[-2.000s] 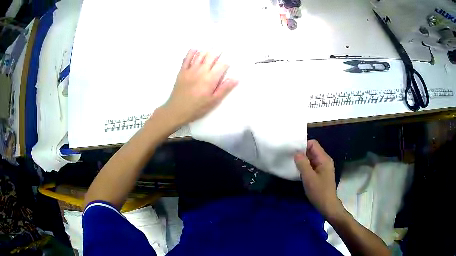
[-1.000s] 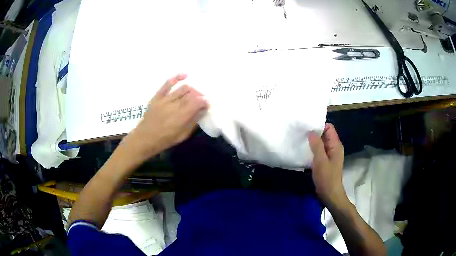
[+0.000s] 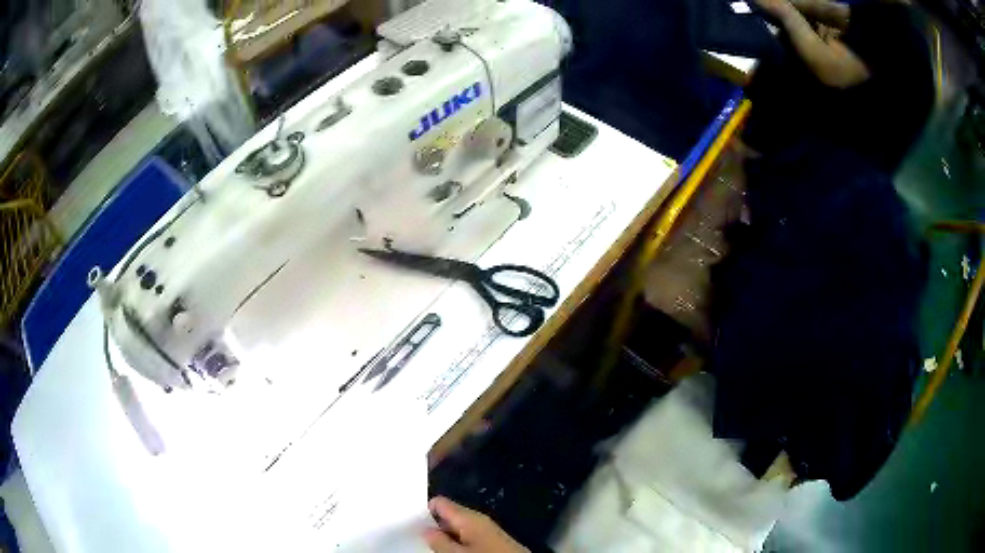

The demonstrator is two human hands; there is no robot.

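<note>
A white fabric piece (image 3: pixel 378 491) lies over the table's front edge at the bottom, hard to tell from the white table. My right hand (image 3: pixel 470 527) is at the bottom edge, partly cut off, with its fingers closed on the right edge of the fabric. My left hand is out of the picture. The black shears (image 3: pixel 475 275) lie on the machine bed, loops toward the table's front edge. The grey thread snips (image 3: pixel 407 350) lie beside them, nearer the fabric.
The white JUKI machine (image 3: pixel 356 140) spans the table, its needle area (image 3: pixel 214 365) at left. White bundles (image 3: pixel 670 475) lie below the table at right. A person in dark clothes (image 3: pixel 826 270) is at right, near a yellow frame (image 3: pixel 691 194). A blue panel (image 3: pixel 103 243) stands at left.
The view has swung to the right, showing the whole machine and the neighbouring person. My left hand has left the picture. My right hand now shows only at the bottom edge, still at the fabric.
</note>
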